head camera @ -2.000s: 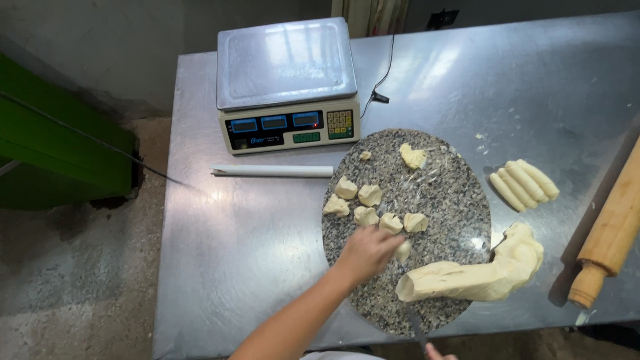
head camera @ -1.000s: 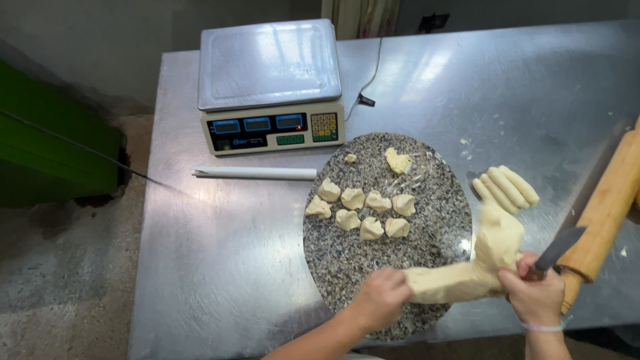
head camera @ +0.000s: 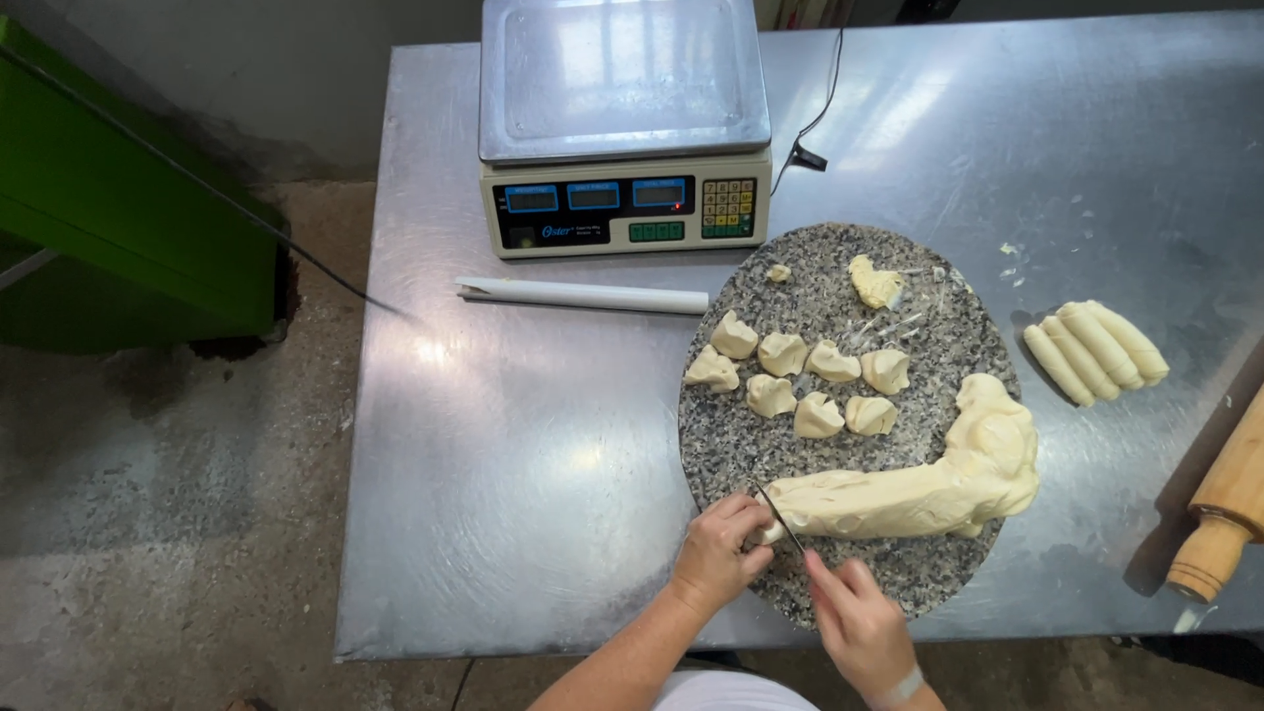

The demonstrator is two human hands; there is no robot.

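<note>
A long piece of dough [head camera: 879,502] lies across the lower part of a round speckled stone board [head camera: 849,444], with a thick lump at its right end. My left hand [head camera: 724,553] grips the dough's left end. In my right hand [head camera: 861,617] is a knife [head camera: 783,521], its blade against the dough beside my left fingers. Several small dough pieces [head camera: 818,415] sit in two rough rows above. Near the board's top are a yellowish, butter-like lump [head camera: 875,281] and a tiny dough scrap [head camera: 779,273].
The boards rests on a metal table [head camera: 474,474]. An Oster digital scale [head camera: 627,207] stands behind, with a white tube [head camera: 592,295] before it. Several dough rolls [head camera: 1096,353] and a wooden rolling pin [head camera: 1229,494] lie at right. A dark cable crosses at left, by a green object [head camera: 118,197].
One second ago both hands were on the long dough, my right hand farther right with the knife raised. Now the blade is at the dough's left end. The dough's right part lies lower on the board.
</note>
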